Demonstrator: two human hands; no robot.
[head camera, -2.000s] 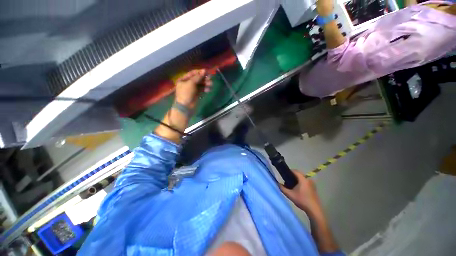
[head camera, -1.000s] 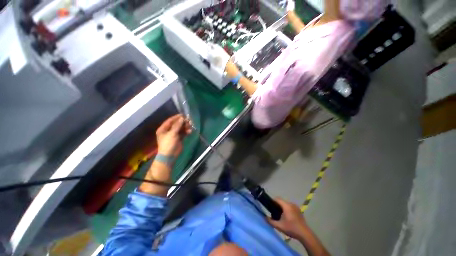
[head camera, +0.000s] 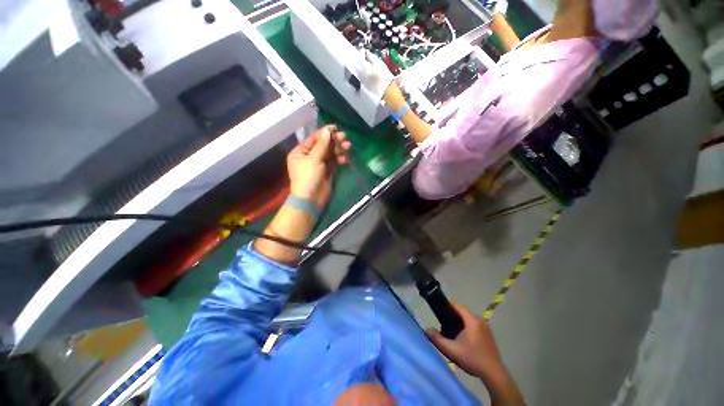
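Note:
My right hand (head camera: 468, 342) is closed around the black electric screwdriver (head camera: 435, 297) at the lower centre right. Its long thin bit (head camera: 373, 193) runs up and left to my left hand (head camera: 317, 162). My left hand has its fingertips pinched together at the bit's tip; whether a screw is between them is too small to tell. My left hand is just in front of the end of the white frame bar (head camera: 163, 194) of the large grey-white housing (head camera: 198, 51). A black cord (head camera: 182, 218) crosses over my left forearm.
A red-orange support bar (head camera: 186, 262) with a yellow middle lies under the housing on the green mat (head camera: 208, 292). A coworker's pink sleeve (head camera: 484, 115) is at the right, beside an open white box (head camera: 329, 71) with wiring. Yellow-black tape (head camera: 520, 266) marks the floor.
The view has swung toward the coworker and the open white box. My left hand and the bit tip have gone from below the bar to near the bar's right end.

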